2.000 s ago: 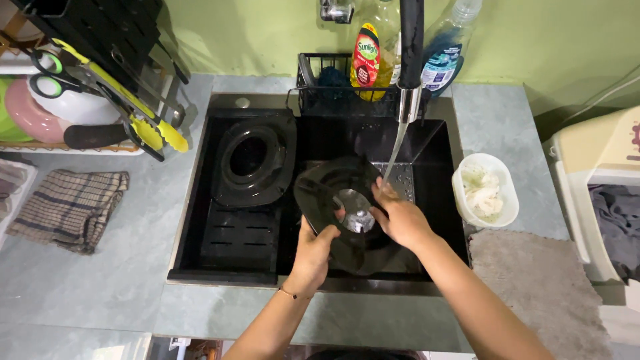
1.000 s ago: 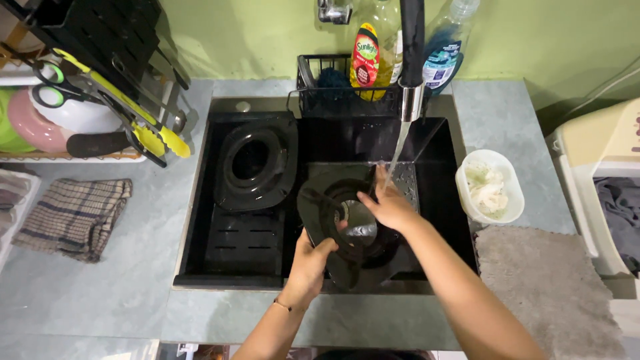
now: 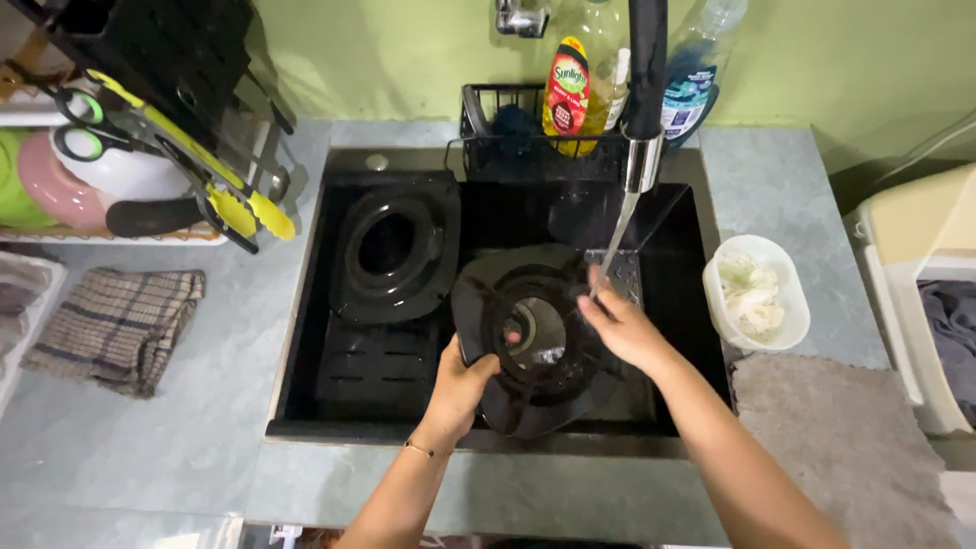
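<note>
My left hand [image 3: 461, 385] grips the left edge of a black ring-shaped stove part [image 3: 507, 404], tilted over the sink basin, with a round opening through its middle. My right hand [image 3: 619, 320] is at the part's upper right, fingers in the running water; whether it touches the part is unclear. Water falls from the faucet's metal spout [image 3: 642, 162] onto those fingers. A second black part with a round opening [image 3: 442, 282] lies wet on the drainer at the sink's left. In the basin below, the metal drain [image 3: 526, 324] shows through the opening.
A white plastic tub [image 3: 797, 324] with pale, wet material stands right of the sink, above a grey cloth [image 3: 831, 435]. Behind are a black wire caddy [image 3: 503, 156] and soap bottles [image 3: 568, 91]. At left lie a checked cloth [image 3: 122, 328] and yellow tongs [image 3: 183, 145] on a dish rack.
The held part has turned: a ribbed, ring-shaped side now shows in place of the smoother face seen two seconds ago. My right hand has left its edge grip and is in the water stream.
</note>
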